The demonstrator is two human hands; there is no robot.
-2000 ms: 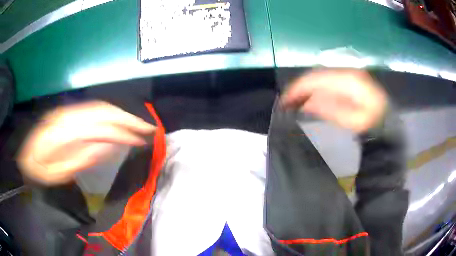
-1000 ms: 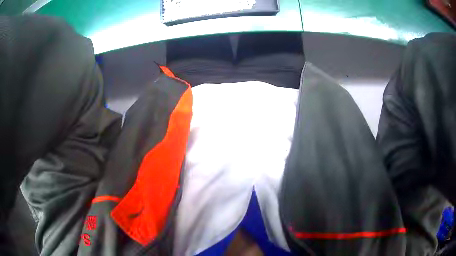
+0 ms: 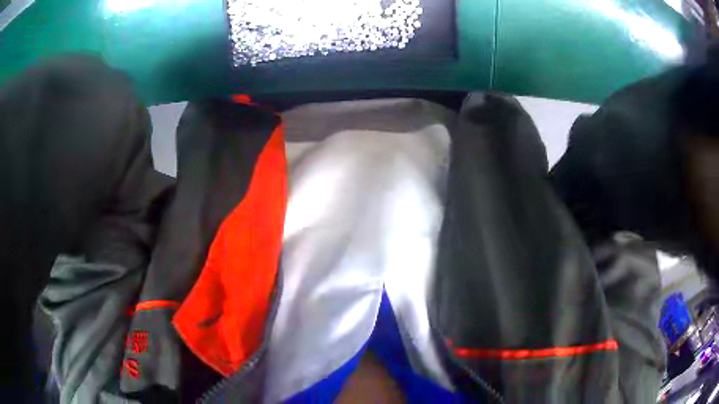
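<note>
The black parts tray (image 3: 438, 35) lies on the near edge of the green bench, cut off by the top of the picture. Many tiny silvery-white roundish parts (image 3: 331, 30) are spread in it. Neither hand is on the tray. My left hand is out of the picture; only the raised dark left sleeve (image 3: 71, 158) shows. My right sleeve (image 3: 631, 158) is raised too. A dim, blurred brownish patch at the right edge may be part of my right hand; its fingers cannot be made out.
The green bench top (image 3: 552, 47) runs across the top of the picture, with a thin seam right of the tray. My open dark jacket (image 3: 520, 260) with orange-red trim and a white shirt (image 3: 363, 205) fill the middle. A blue object (image 3: 675, 317) shows at the lower right.
Both hands, seen blurred beside the body two seconds ago, have left clear view as the arms rose. The tray sits lower in the picture than one second ago, showing more of the parts.
</note>
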